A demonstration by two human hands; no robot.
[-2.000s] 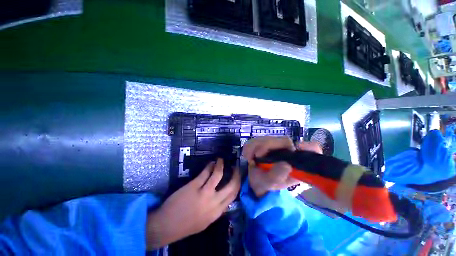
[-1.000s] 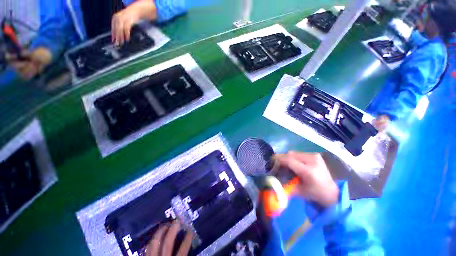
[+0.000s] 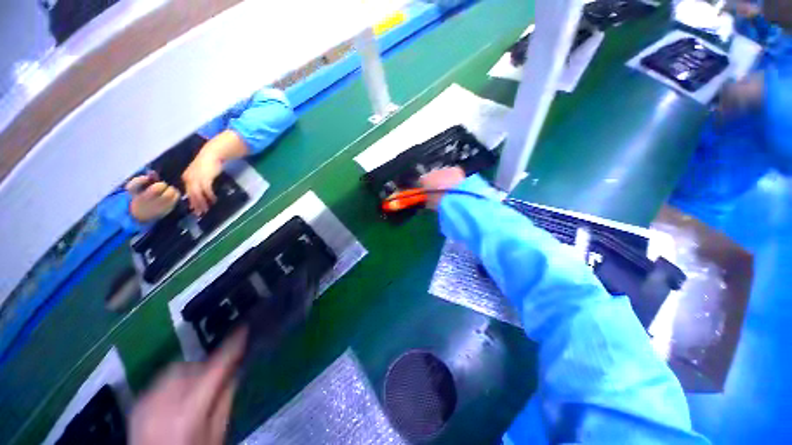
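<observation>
My left hand (image 3: pixel 187 395), blurred at the bottom left, has its fingers at a dark blurred piece (image 3: pixel 282 322), possibly a black housing; the grip detail is unclear. My right hand (image 3: pixel 443 181) reaches far forward and holds the orange-red and black screwdriver (image 3: pixel 405 201). It is at the near edge of a black housing (image 3: pixel 430 161) on a white sheet (image 3: pixel 391 149); whether its fingers touch the housing is unclear. The near silvery bubble sheet (image 3: pixel 326 407) shows no housing on its visible part. The round dark mesh dish (image 3: pixel 420 394) lies right of it.
Another black housing with white brackets (image 3: pixel 260 282) lies beyond my left hand. A coworker's hands (image 3: pixel 204 182) work on a housing across the belt. A pale post (image 3: pixel 537 96) stands beyond my right arm. A housing (image 3: pixel 634 269) and brown cardboard (image 3: pixel 734 287) are at right.
The view has shifted. The housing has left the near sheet. My right hand has moved forward from beside the dish with the screwdriver. My left hand now shows farther left with a dark piece at its fingers.
</observation>
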